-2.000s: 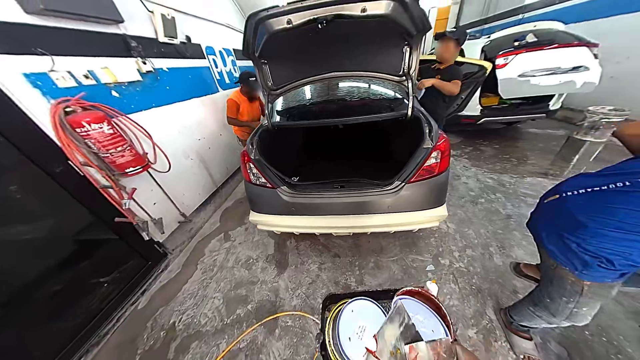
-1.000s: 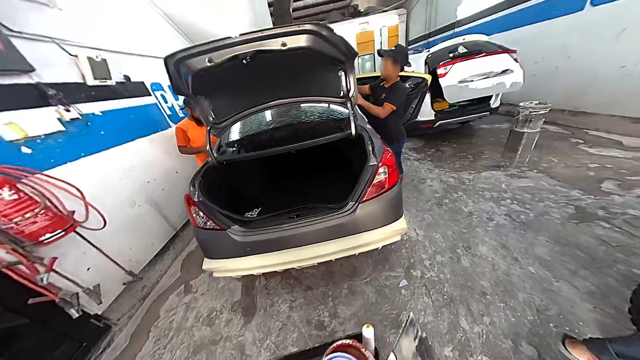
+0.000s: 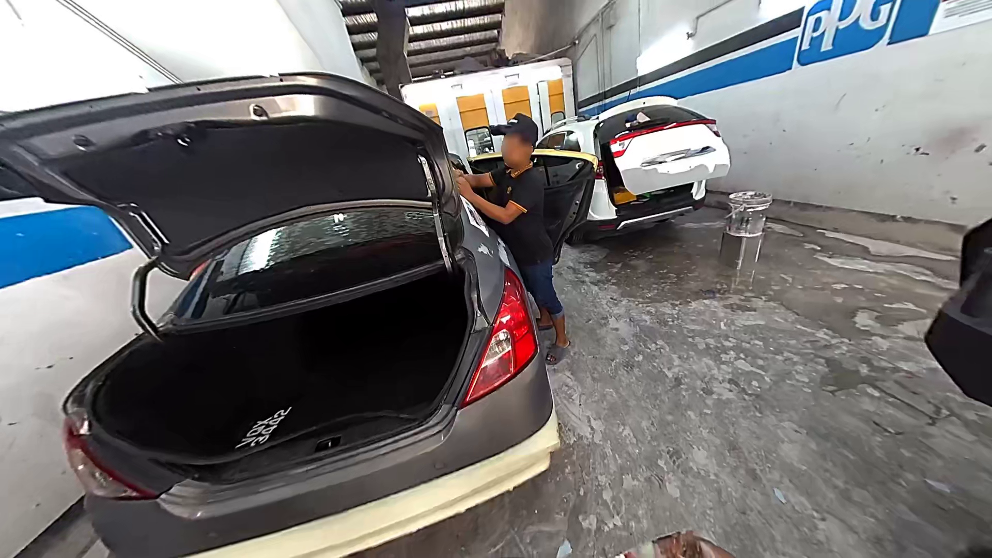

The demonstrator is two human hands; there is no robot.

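Note:
Neither my left hand nor my right hand can be made out. At the bottom edge a sliver of a reddish-brown stained object [image 3: 678, 545] shows; what it is and whether I hold it cannot be told. A grey sedan [image 3: 480, 434] stands at the left with its trunk lid [image 3: 263, 147] raised, and its trunk is dark inside. Its right tail light [image 3: 508, 341] is red and clear, and a cream-coloured lower bumper part [image 3: 434, 504] runs beneath the grey one. A co-worker [image 3: 531, 209] in a dark shirt and cap stands at its right side, hands near the rear pillar.
A white car [image 3: 666, 159] with its tailgate partly raised is parked behind, near an open car door [image 3: 570, 190]. A clear bucket [image 3: 748, 217] stands on the wet, stained concrete floor [image 3: 697, 372]. A black object [image 3: 965, 318] juts in at the right edge. Walls with blue stripes flank both sides.
The view has swung right and come nearer the grey sedan. The lidded tubs low in the oldest frame, the red hose and the person in blue are out of view.

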